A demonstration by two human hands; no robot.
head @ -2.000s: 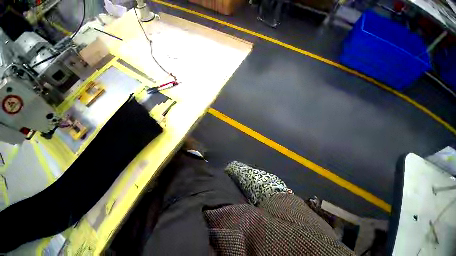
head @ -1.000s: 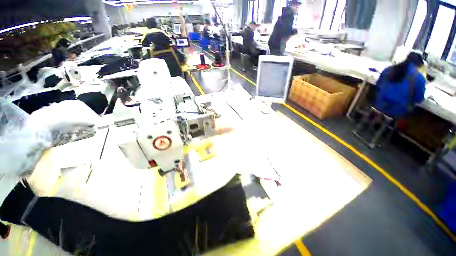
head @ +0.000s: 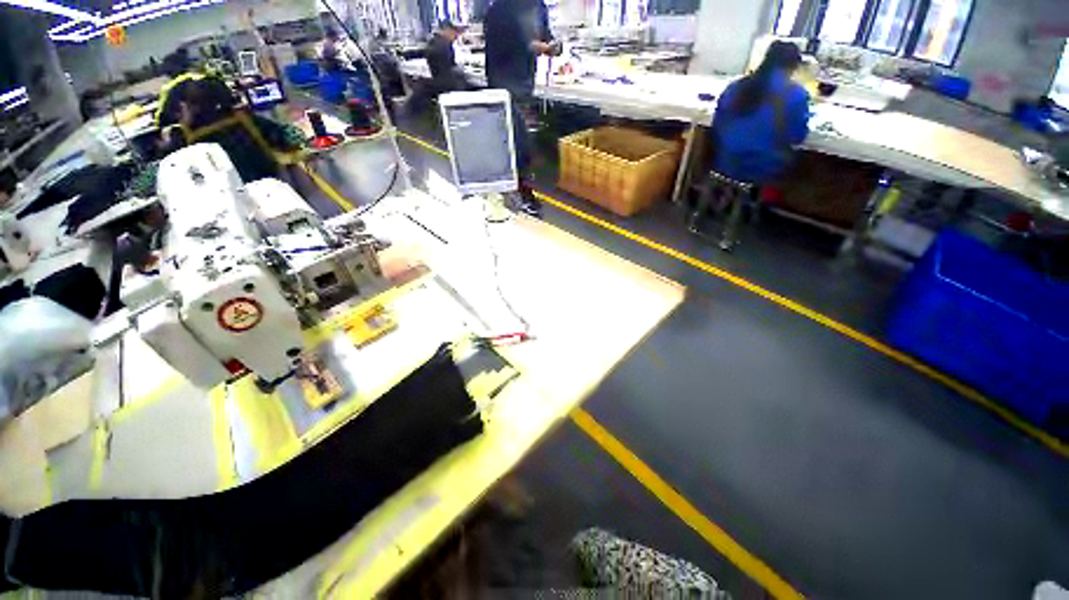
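Note:
A long bundle of black cut pieces (head: 270, 516) lies in a curve along the near side of the taped machine table (head: 410, 541), its frayed end at the right. The white sewing machine head (head: 240, 314) with a round red logo stands behind it. The presser foot area (head: 314, 384) shows metal and yellow under the head. A yellow fixture block (head: 370, 328) sits beside it. Red-handled snips (head: 508, 338) lie right of the head on a thin cord. Neither of my hands is in the picture. A patterned sleeve or cloth (head: 645, 568) shows at the bottom edge.
The control screen (head: 479, 143) stands behind the table. A yellow crate (head: 615, 166) and a blue bin (head: 985, 322) stand on the floor. A person in blue (head: 762, 117) sits at a far bench; others are farther back. Clear plastic bags (head: 41, 340) lie at left.
The view has swung up from the floor and then to the right, so the machine and bundle now sit farther left. The bundle still lies on the table. No hand has come into view.

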